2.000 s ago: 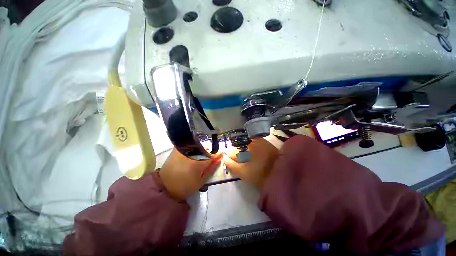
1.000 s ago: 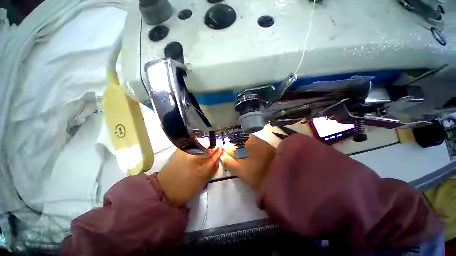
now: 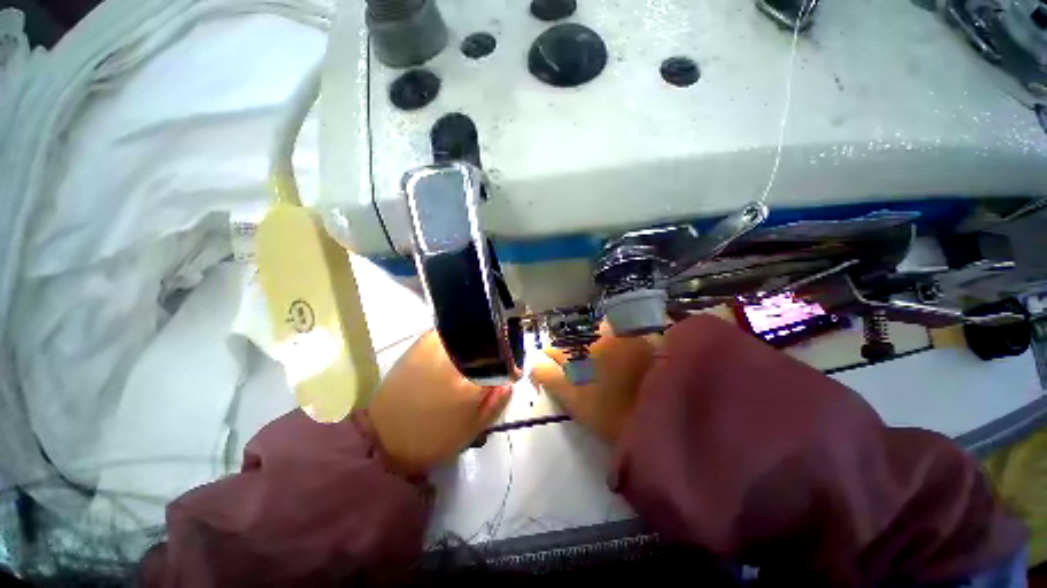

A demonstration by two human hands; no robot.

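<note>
The sewing machine (image 3: pixel 689 126) has a white head with a blue stripe. Its needle and presser foot area (image 3: pixel 540 333) is brightly lit and partly hidden by the shiny thread guard (image 3: pixel 459 276). My left hand (image 3: pixel 425 404) lies on the bed just left of the needle, its fingertips partly behind the guard. My right hand (image 3: pixel 603 385) lies just right of the needle, fingers pointing at it. Glare and metal parts hide whether either hand pinches a small piece. A fine thread (image 3: pixel 510 482) curves down the white table below the needle.
A yellow sewing lamp (image 3: pixel 312 299) hangs left of the head. A large heap of white garments (image 3: pixel 149 149) fills the left side. A lit phone (image 3: pixel 792 316) lies on the bed at right. A ruler strip (image 3: pixel 574 549) runs along the front edge. Yellow cloth (image 3: pixel 1020 477) shows at far right.
The view has shifted, so the machine sits further right and lower. My fingertips, close together before, are now slightly apart. A loose thread now shows on the table below the needle.
</note>
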